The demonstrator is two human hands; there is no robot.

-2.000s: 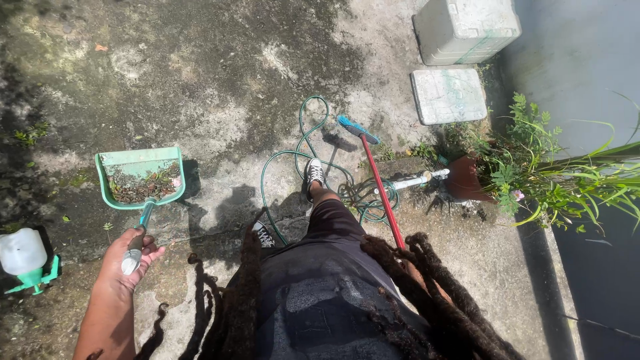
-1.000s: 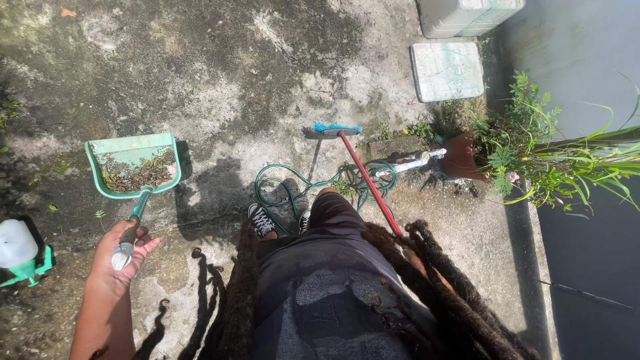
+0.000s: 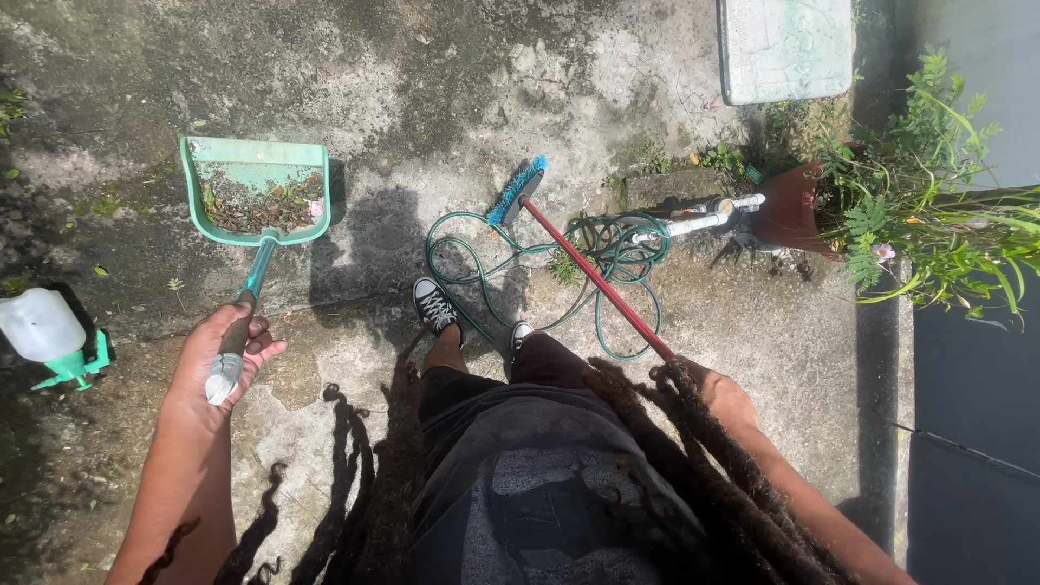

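Note:
A green plastic dustpan (image 3: 260, 154) full of dry leaves, dirt and a pink flower hangs out in front of my left hand (image 3: 231, 349), whose fingers are around its long handle. On the right, my right hand (image 3: 715, 390) is at the upper end of the red handle of a broom (image 3: 597, 280); locks of hair partly hide the fingers. The broom's blue bristles point up and left, over the concrete near a coiled green garden hose (image 3: 463, 280).
White pipes (image 3: 699, 223) stand beside a brown plant pot (image 3: 788, 207) with leafy plants at right. A white slab-like lid (image 3: 788, 49) lies at top right. A white and green spray bottle (image 3: 45, 325) lies at far left. The hose loops lie close to my feet.
The broom head has swung, its bristles now slanted up instead of nearly level. My feet have shifted beside the hose. The dustpan stays in my left hand.

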